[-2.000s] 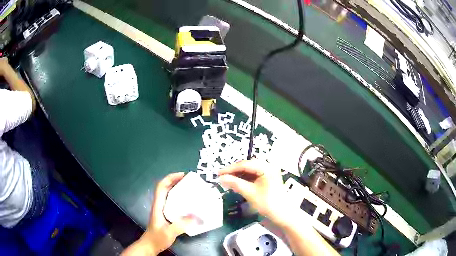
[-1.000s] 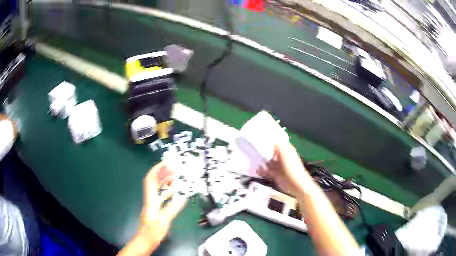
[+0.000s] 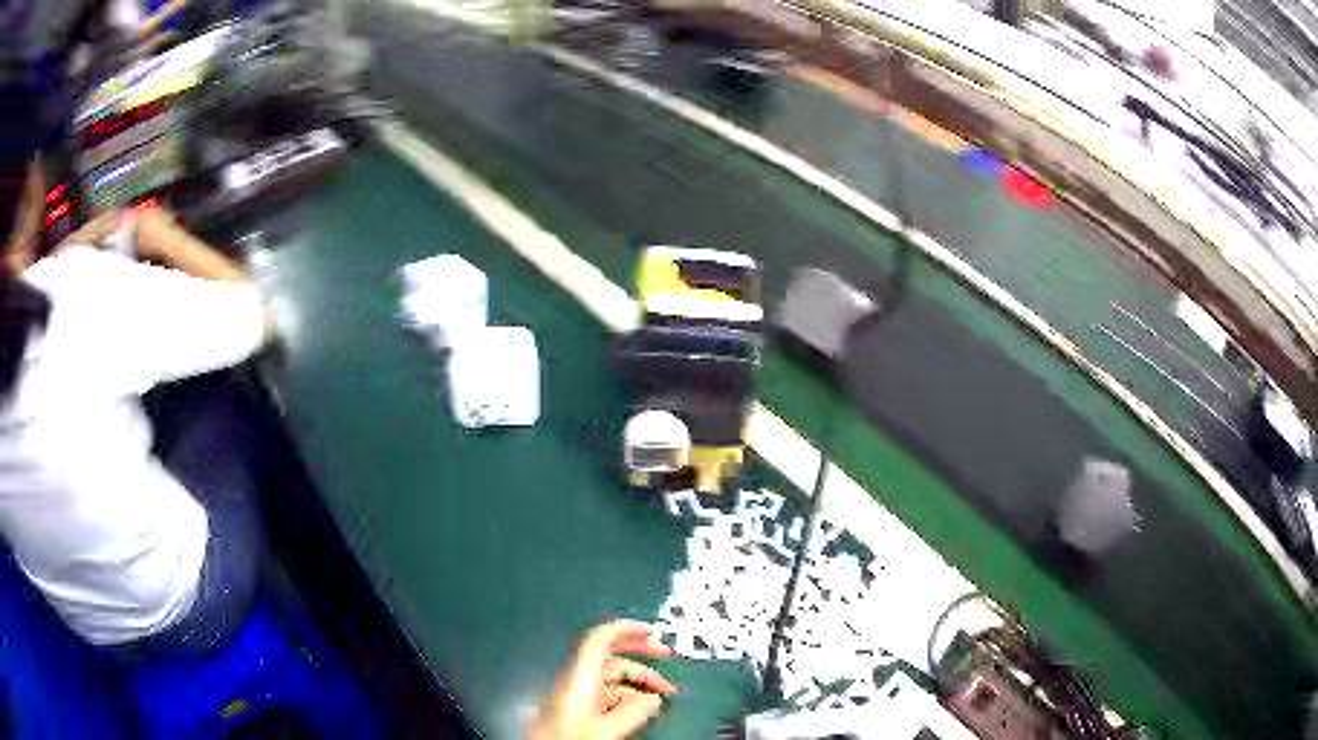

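Observation:
The view is blurred. My left hand (image 3: 614, 682) is at the bottom edge, partly cut off, left of the clip pile. Its fingers are bent and apart, with nothing visible in them. My right hand is out of the picture. The loose pile of small white clips (image 3: 759, 586) lies on the green bench (image 3: 477, 535). Two white cube adapters (image 3: 496, 377) stand close together at the left, the other one (image 3: 444, 299) behind. A greyish cube (image 3: 1099, 506) is on the dark belt, and another cube (image 3: 824, 311) is further up it.
A black and yellow tape dispenser (image 3: 694, 362) stands behind the pile. A hanging black cord (image 3: 799, 564) crosses the pile. A brown power strip (image 3: 997, 704) with tangled cords is at the lower right. A seated person's white sleeve (image 3: 159, 325) and a blue stool (image 3: 253, 687) are at the left.
The view has swung left, so the bench things sit further right and lower. My right hand has left the picture. The cube it held is let go; one now shows on the belt.

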